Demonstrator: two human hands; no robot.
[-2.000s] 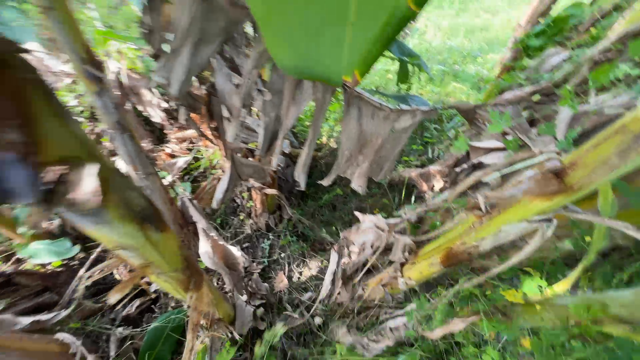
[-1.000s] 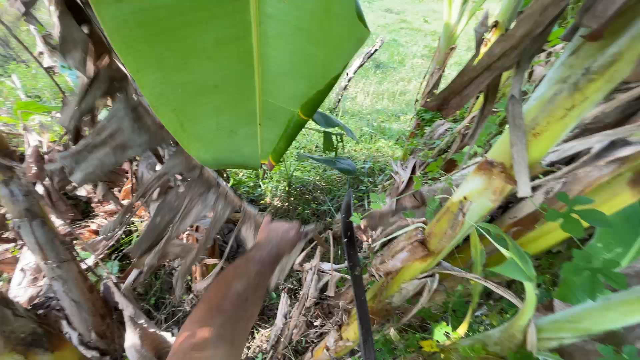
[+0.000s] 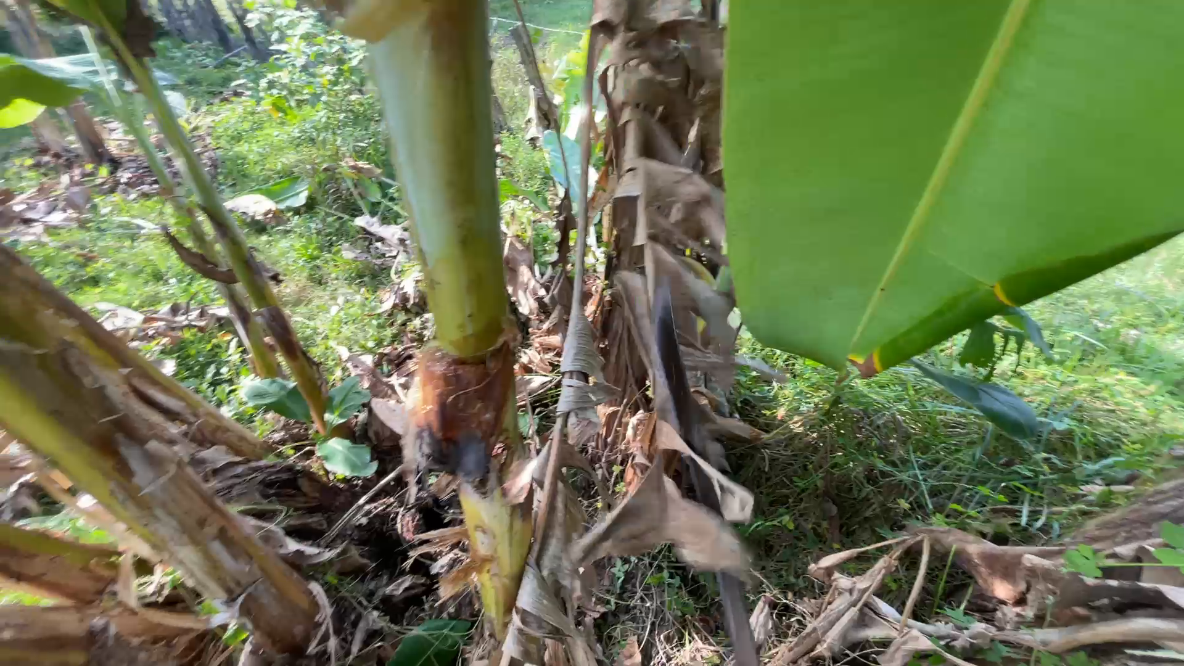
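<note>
Neither of my hands is in view. A long, dark blade (image 3: 680, 388), like that of a machete, rises from the bottom edge right of centre, tilted to the left. Its handle is hidden below the frame, so what holds it cannot be seen. Curled dry banana leaves (image 3: 666, 518) hang around and partly across the blade. Left of it stands a green banana pseudostem (image 3: 458, 203) with a brown, darkened patch (image 3: 467, 402) low down. A broad green banana leaf (image 3: 906, 176) hangs at the upper right, its lower edge tipped with yellow.
Leaning banana stems (image 3: 157, 472) cross the lower left. A second trunk, wrapped in dry leaves (image 3: 638, 185), rises behind the blade. Thin stalks (image 3: 217, 222) stand at the left. Dry leaf litter (image 3: 906, 592) lies at the lower right, with grass (image 3: 860, 444) behind it.
The view has swung left. A bare hand and forearm seen at the lower centre one second ago are out of view. The dark blade, upright then, now leans left among the dry leaves.
</note>
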